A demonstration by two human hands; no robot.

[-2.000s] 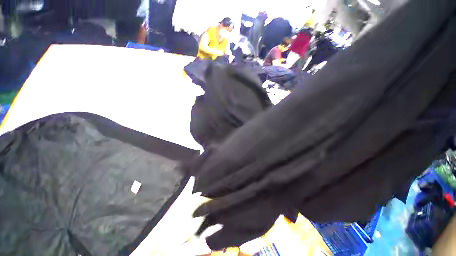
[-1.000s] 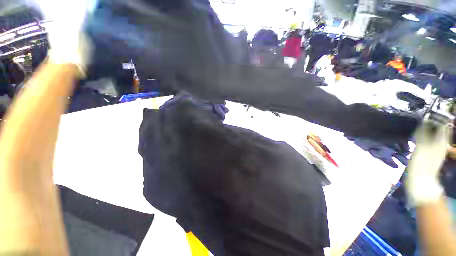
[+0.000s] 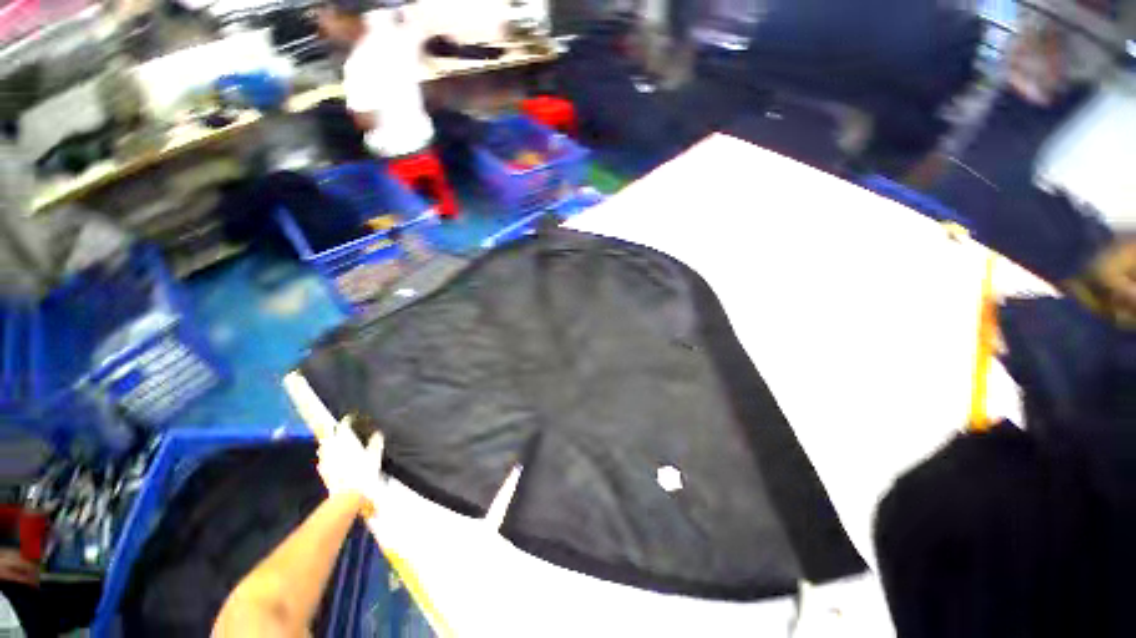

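Note:
A black lined garment (image 3: 598, 361) lies spread on the white table (image 3: 810, 287), shiny creased lining up, with a matte black band on its right. A small white label (image 3: 669, 477) is on the lining. My left hand (image 3: 351, 461), in a white glove, is at the garment's lower left edge; blur hides whether its fingers grip the cloth. A washed-out white shape (image 3: 837, 611) at the garment's lower right corner looks like my right hand's glove, cut off by the bottom edge. Its fingers cannot be made out.
Black garments (image 3: 997, 536) are piled at the right. A blue crate (image 3: 137, 511) with dark cloth stands at the lower left. More blue crates (image 3: 355, 231) and red stools (image 3: 426, 181) stand beyond. A person in white (image 3: 389, 87) is at a far bench. Yellow tape (image 3: 984, 349) crosses the table.
The view has swung left. The black garment held up between both hands is no longer raised in view. My left hand is now low at the lined garment's edge.

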